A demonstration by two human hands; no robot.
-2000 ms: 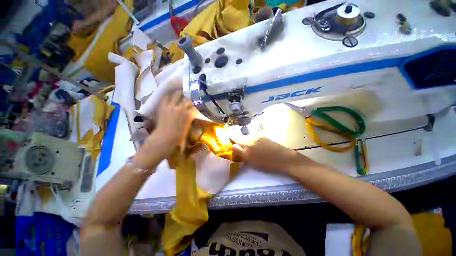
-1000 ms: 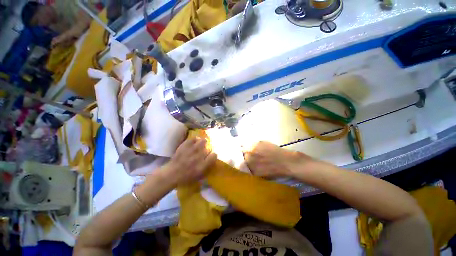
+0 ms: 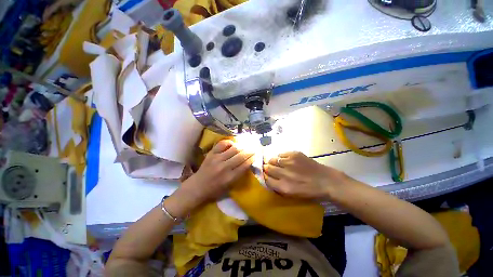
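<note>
A yellow fabric panel (image 3: 275,208) hangs from the needle area over the table's front edge towards my lap. My left hand (image 3: 224,165) presses its upper part just left of the needle. My right hand (image 3: 294,174) pinches the cloth's edge just right of it, fingers closed. The presser foot and needle area (image 3: 259,139) is washed out by the lamp, so the stitching point cannot be made out. More yellow cloth (image 3: 208,235) hangs below my left forearm.
White and yellow panels (image 3: 162,130) are heaped left of the needle. Snips with green and yellow handles (image 3: 370,132) lie right of it. The sewing machine head (image 3: 335,70) spans the back. A beige second machine (image 3: 35,181) stands far left. A yellow bundle (image 3: 451,238) is low at right.
Two seconds ago my left hand was at the white cloth; it then moved right to the yellow panel by the needle. The panel now hangs towards my lap. The view has shifted closer.
</note>
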